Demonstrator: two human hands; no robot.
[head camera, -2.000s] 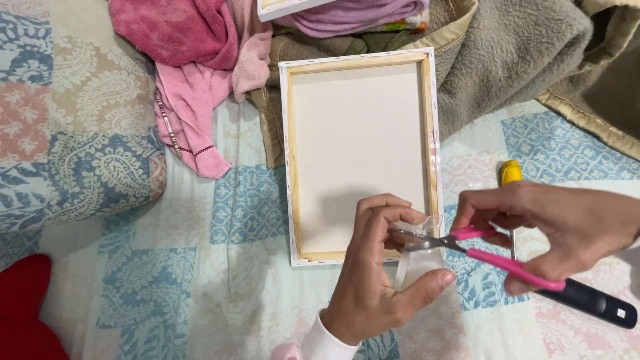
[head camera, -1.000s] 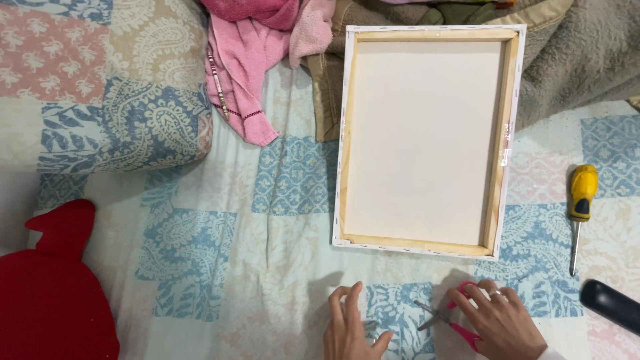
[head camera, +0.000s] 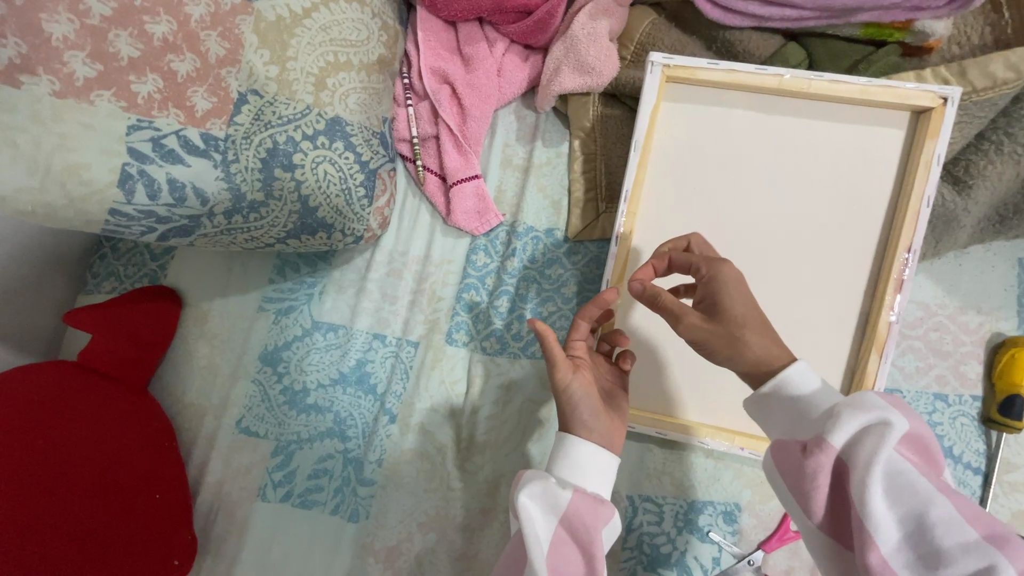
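Note:
A canvas on a wooden stretcher frame (head camera: 912, 192) lies back side up on the bed, with staples along its white edge. Over its lower left part is my right hand (head camera: 704, 308), thumb and forefinger tips pinched together; whether something thin or clear is between them I cannot tell. Just left of it, at the frame's left edge, my left hand (head camera: 596, 368) is palm up with fingers apart and nothing visible in it. Pink-handled scissors (head camera: 756, 556) lie on the sheet below the frame, partly hidden by my right sleeve.
A yellow-handled screwdriver (head camera: 1006, 384) lies at the right edge. Pink towels (head camera: 456, 104) with a pencil (head camera: 413, 128) on them, and a grey-brown blanket (head camera: 980, 184), lie at the back. A patterned pillow (head camera: 304, 136) is at upper left, a red cloth item (head camera: 88, 464) at lower left.
The scissors, in my right hand earlier, now lie on the sheet. Both hands have moved up to the frame's lower left side. The view has shifted.

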